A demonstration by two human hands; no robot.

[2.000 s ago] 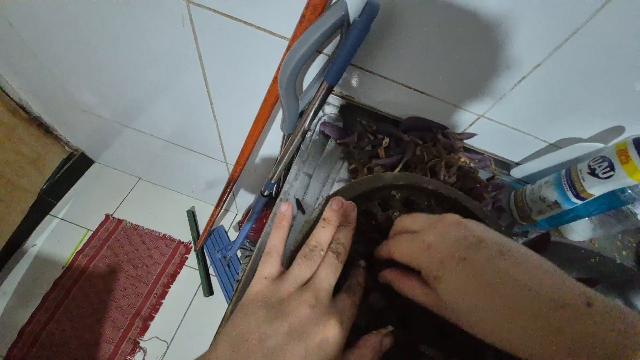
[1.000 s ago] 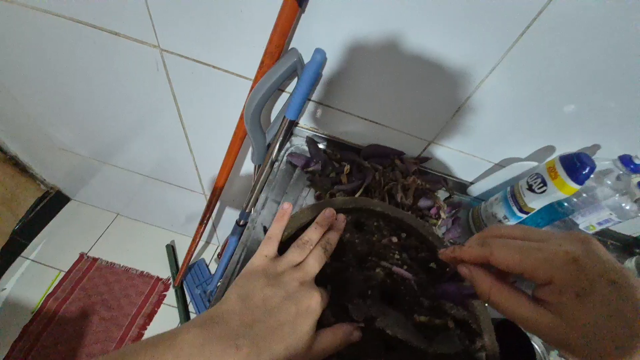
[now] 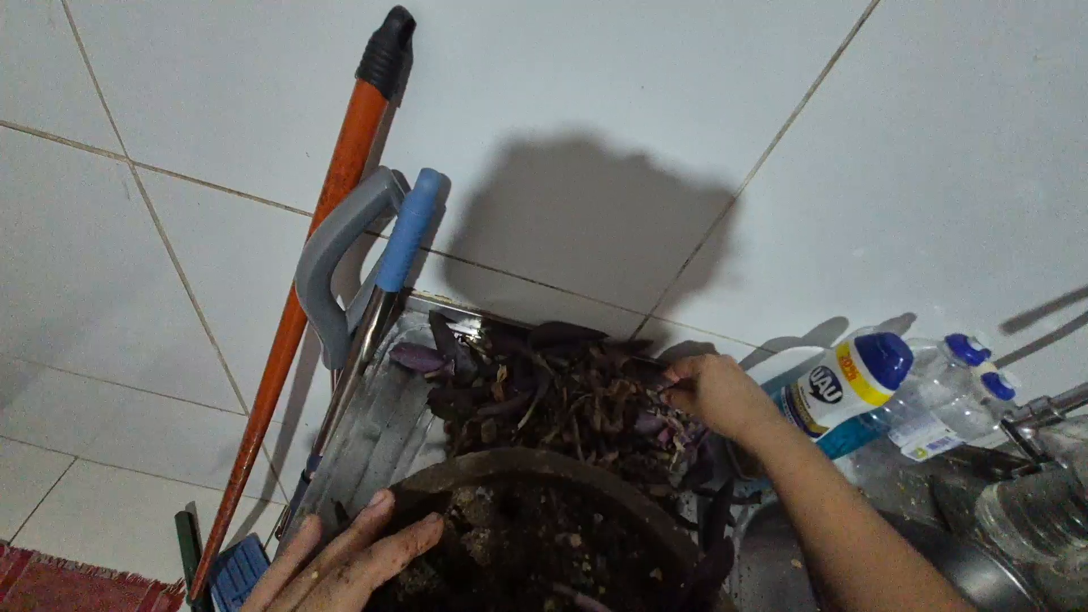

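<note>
A round plant pot (image 3: 544, 463) full of dark soil (image 3: 518, 544) stands at the bottom centre. My left hand (image 3: 348, 552), dirty with soil, rests with spread fingers over the pot's left rim and grips nothing. Behind the pot lies a heap of purple leaves and dry brown plant scraps (image 3: 552, 382) on a metal counter (image 3: 374, 433). My right hand (image 3: 714, 395) is at the heap's right edge, thumb and fingertips close together against the dark leaves; whether it holds a piece is unclear. A purple stem piece (image 3: 582, 599) lies on the soil.
Right of the heap stand a UAU cleaner bottle (image 3: 837, 391) and clear plastic bottles (image 3: 935, 408), near a metal faucet (image 3: 1045, 412) and a sink (image 3: 943, 561). An orange pole (image 3: 289, 340) and a blue-gripped handle (image 3: 408, 229) lean on the tiled wall at left. A red mat (image 3: 76, 586) lies below.
My right hand was in the pot, then over its right rim, and is now at the leaf heap behind it. My left hand stays at the left rim. The view has tilted up.
</note>
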